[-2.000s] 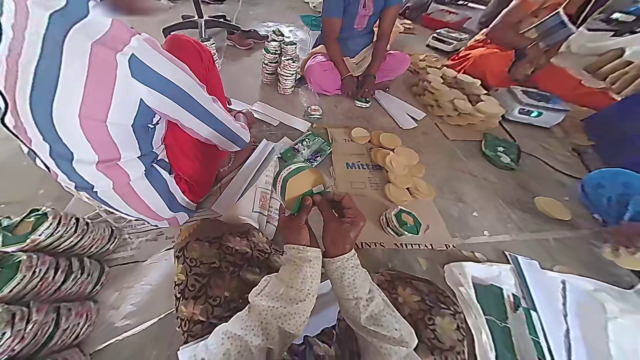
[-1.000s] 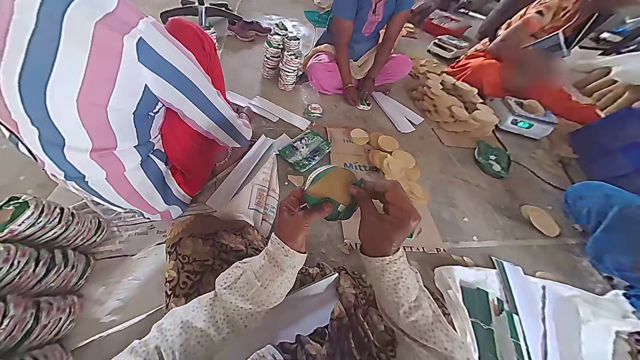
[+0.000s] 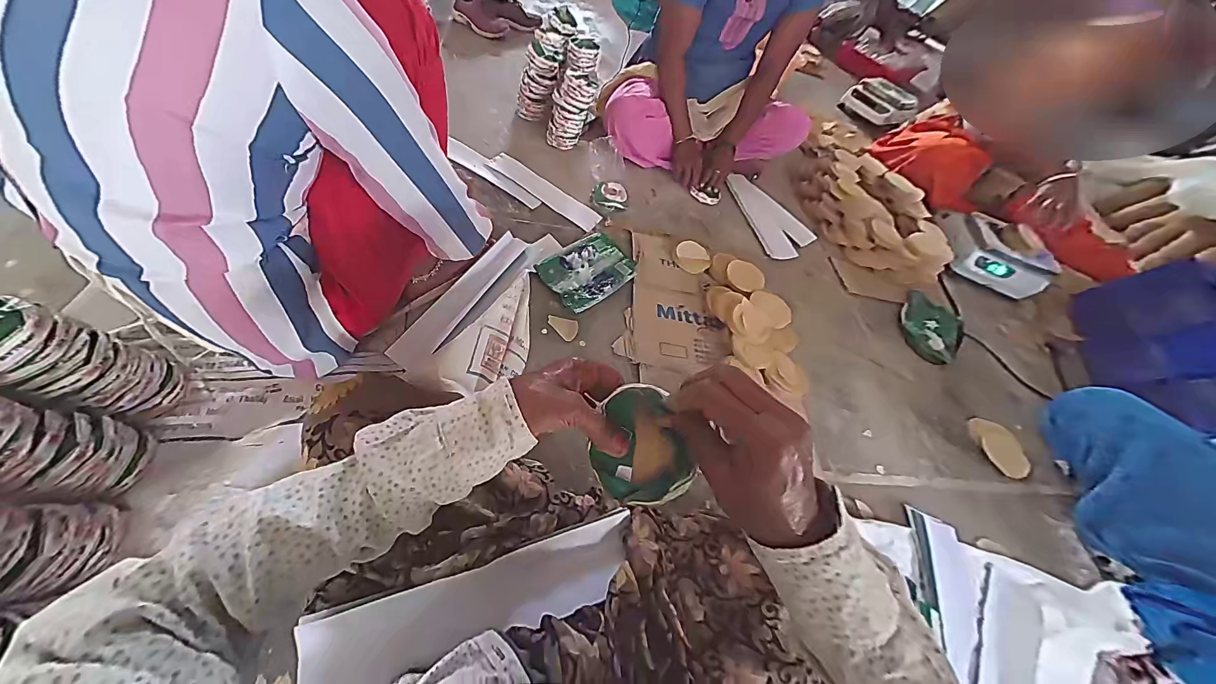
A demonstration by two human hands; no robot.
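Note:
My left hand (image 3: 575, 404) grips the left rim of a round green packet (image 3: 641, 475), its thumb lying over the face. A tan patch, blurred, shows in the middle of the packet. At the packet's upper right edge, my right hand (image 3: 746, 446) has its fingertips pinched together on the rim. Just beyond the hands, thin round tan discs (image 3: 755, 323) lie overlapping on a flattened cardboard sheet (image 3: 665, 304). A sheet of white paper (image 3: 456, 608) rests across my lap.
Stacks of round packets (image 3: 85, 370) stand at the left, beside a person in a striped top (image 3: 218, 171). A green plastic pouch (image 3: 584, 271) lies ahead. Farther off are a heap of tan discs (image 3: 874, 209), a digital scale (image 3: 997, 256) and other people. White sheets (image 3: 1026, 608) lie at lower right.
The tan face of the packet, broadly visible before, is now mostly covered by green. My right hand has come back against the packet's edge, having stood a little off it one second ago.

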